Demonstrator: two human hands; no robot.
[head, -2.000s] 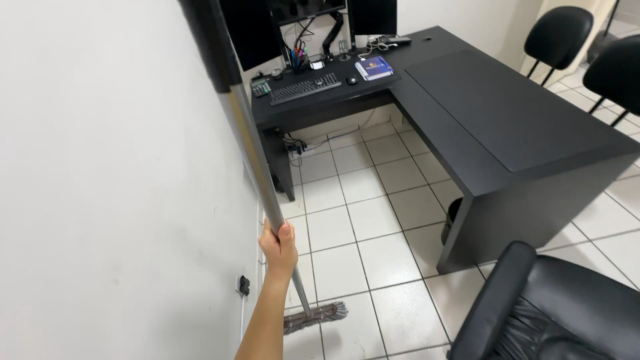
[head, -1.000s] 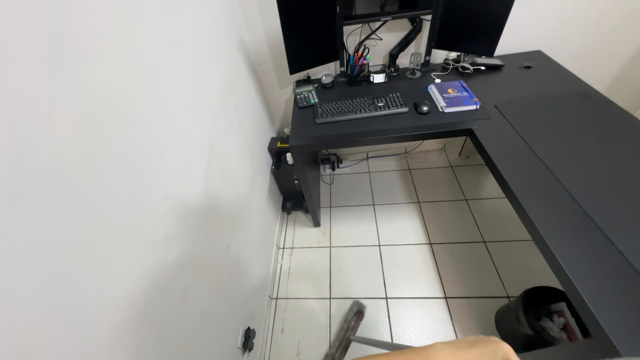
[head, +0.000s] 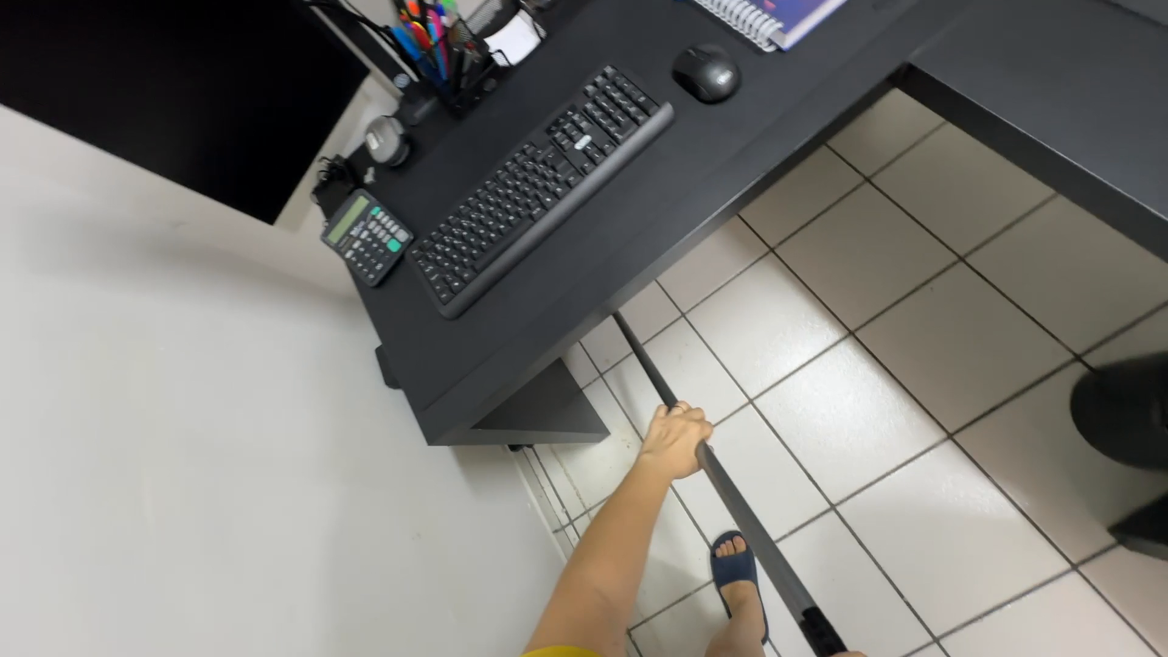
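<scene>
A long grey handle [head: 753, 529] runs from the lower right up under the edge of the black desk [head: 584, 274]; its far end is hidden beneath the desktop. Around the middle of the shaft is closed my left hand [head: 675, 441], below the desk's front edge. Of my right hand [head: 853, 653] only a sliver shows at the bottom edge, against the black grip [head: 821, 631] at the handle's near end; its fingers are mostly out of the picture.
The desk bears a keyboard [head: 547, 192], mouse [head: 707, 73], calculator [head: 368, 237], pen holder [head: 456, 68] and spiral notebook [head: 776, 14]. A monitor [head: 182, 91] overhangs its left. White wall [head: 182, 438] borders the left; a black bin [head: 1127, 411] stands right. My sandalled foot [head: 735, 566] is on the tiles.
The handle now reaches under the desk; a second ago its head showed on the tiles in front. The view has moved closer to the desk and tilted.
</scene>
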